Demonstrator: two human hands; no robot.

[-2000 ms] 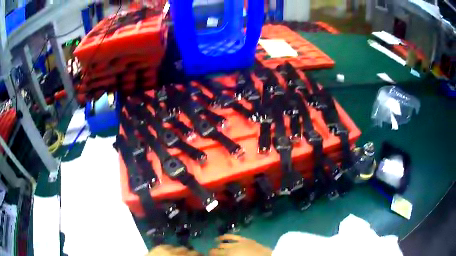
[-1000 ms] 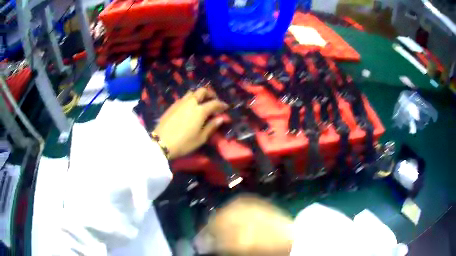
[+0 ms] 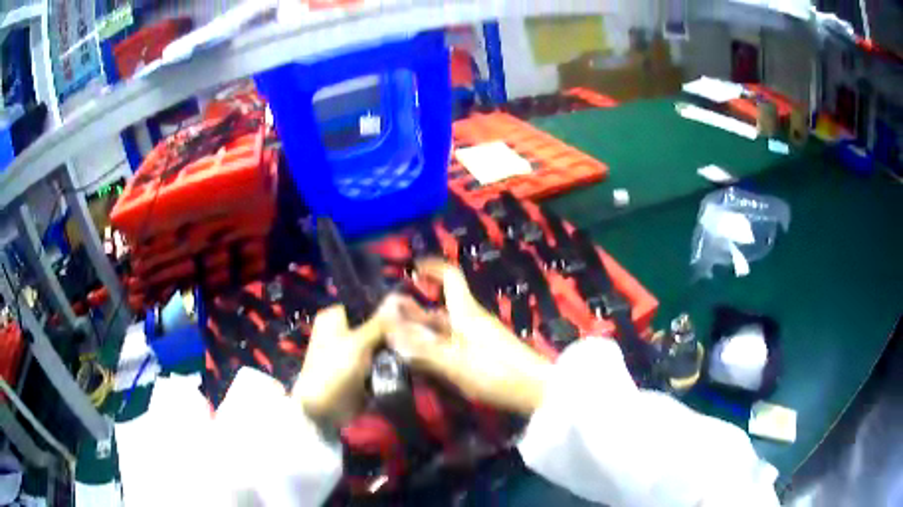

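Observation:
Both my hands are raised and close together above the orange-red compartment tray (image 3: 639,292), which has black smartwatches (image 3: 510,253) draped over it. My left hand (image 3: 337,361) and my right hand (image 3: 470,347) hold one black smartwatch (image 3: 388,374) between them. Its strap stands up blurred above the fingers, and its silvery grey part shows below them. The fingers are blurred and partly overlap, so the exact grip of each is hard to see.
A blue plastic basket (image 3: 366,216) stands behind the tray. Stacked orange-red trays (image 3: 198,208) are at left. At right are a small bottle (image 3: 680,356), a black tray (image 3: 767,327), a pale card (image 3: 772,422) and a clear plastic bag (image 3: 708,248). A metal shelf bar crosses the top left.
My left hand has come off the tray and my right hand has come up from the front edge. Both now meet on a raised watch. The view has shifted.

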